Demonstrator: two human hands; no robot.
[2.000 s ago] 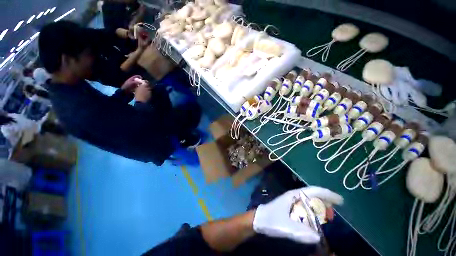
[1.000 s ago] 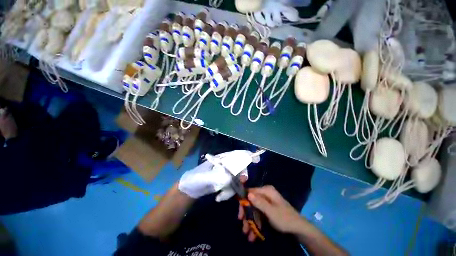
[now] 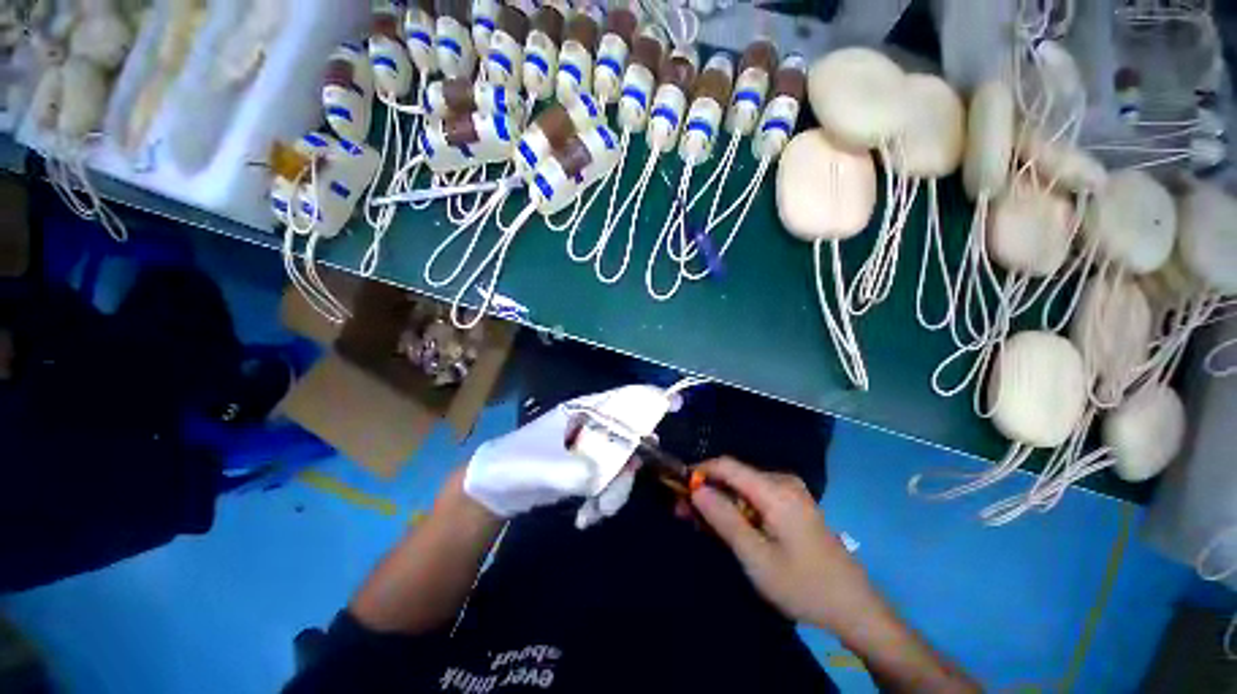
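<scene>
My left hand (image 3: 550, 468), in a white knit glove, holds a small cream piece (image 3: 611, 441) above my lap, just off the bench edge. A short off-white cord sticks out at its upper right. My bare right hand (image 3: 767, 522) grips pliers (image 3: 678, 481) with orange-and-black handles. The dark jaws point left and reach the held piece. Whether they grip it cannot be told. The fingers and glove hide much of the piece.
Striped float pieces (image 3: 699, 115) with cord loops stand in rows on the green bench (image 3: 651, 332). Round cream pieces (image 3: 1038, 389) lie at the right. A white foam tray (image 3: 204, 176) is at the left. An open carton (image 3: 360, 407) is on the blue floor.
The pliers have turned from a steep slant to a flatter one, and my right hand has moved slightly right and up. The dark jaws now lie against the held piece's right side.
</scene>
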